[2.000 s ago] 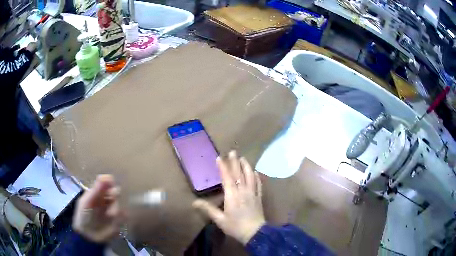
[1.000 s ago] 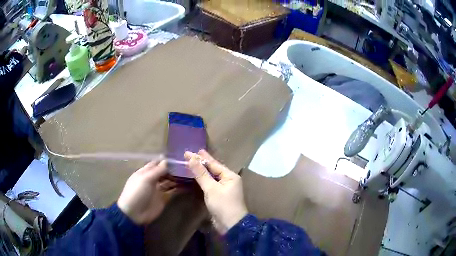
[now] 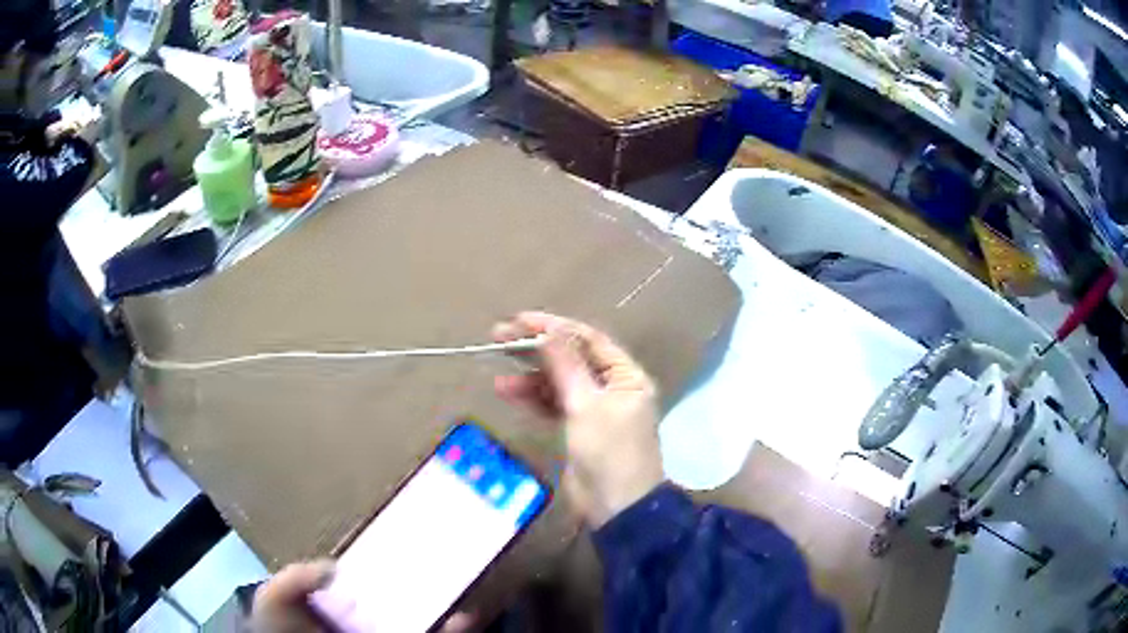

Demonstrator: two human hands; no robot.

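A dark smartphone (image 3: 431,534) with a lit screen is held tilted in my left hand (image 3: 294,599), which is mostly cut off by the bottom edge. My right hand (image 3: 591,402) pinches the end of a white cord (image 3: 334,355) at centre. The cord runs left across a large brown garment panel (image 3: 408,241) with pale corner lines. Another brown panel (image 3: 792,519) lies to the right, reaching under the machine head. The white sewing machine (image 3: 1002,445) stands at the right; its needle area is too small to read.
A green bottle (image 3: 225,176), patterned bottle (image 3: 282,105), pink round container (image 3: 359,144) and dark phone or case (image 3: 161,262) stand or lie at the back left. A person (image 3: 43,260) is at the far left. A white tub (image 3: 773,198) holds grey cloth behind the table.
The phone has gone from lying on the panel to being held low and tilted in my left hand. My right hand has risen slightly, with the cord now stretched from it to the left.
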